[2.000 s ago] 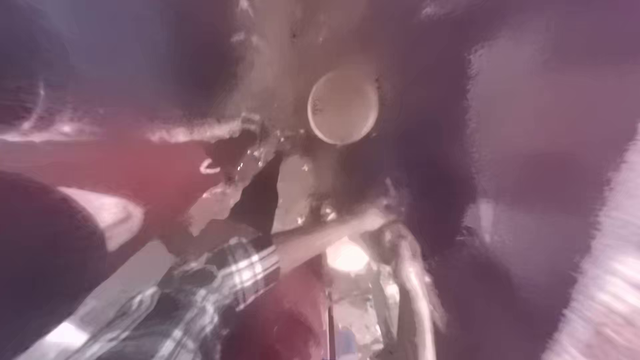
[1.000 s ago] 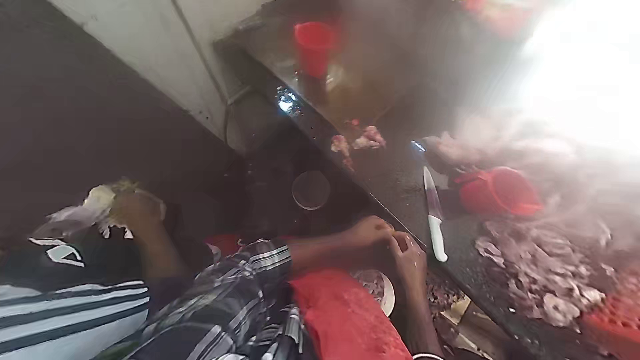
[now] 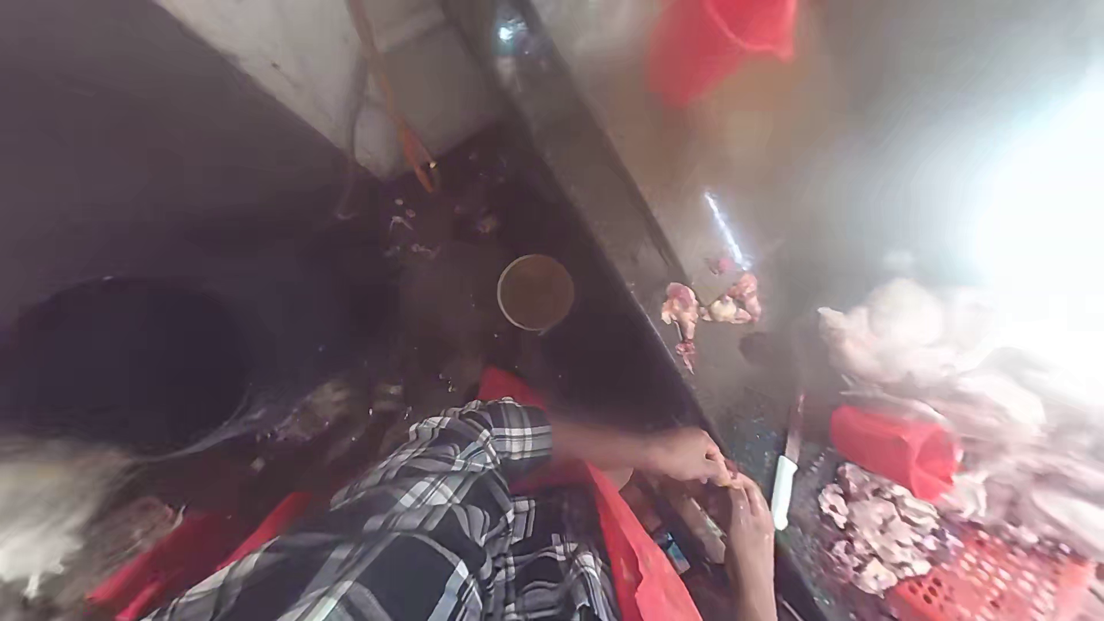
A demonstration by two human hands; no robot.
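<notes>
My left hand (image 3: 690, 454), at the end of a plaid sleeve, meets my right hand (image 3: 750, 526) at the edge of a dark, wet counter (image 3: 595, 185). Their fingertips are pinched together; whether something small is between them cannot be told. Just right of my right hand lies a knife with a white handle (image 3: 783, 493), its blade pointing away from me. Beyond it is a red plastic container (image 3: 895, 450) on its side, beside a heap of cut meat pieces (image 3: 884, 526). A red apron (image 3: 642, 552) hangs below my hands.
Small meat scraps (image 3: 729, 302) lie on the counter farther off, with a red bucket (image 3: 724, 43) behind. A red perforated basket (image 3: 992, 578) and pale, blurred meat (image 3: 914, 332) are at the right. A round brownish object (image 3: 535, 291) shows left of the counter edge.
The view has shifted. A person in striped clothing, whose hand was by something pale at the left, is no longer in view. My hands are still together, and the knife still lies beside them.
</notes>
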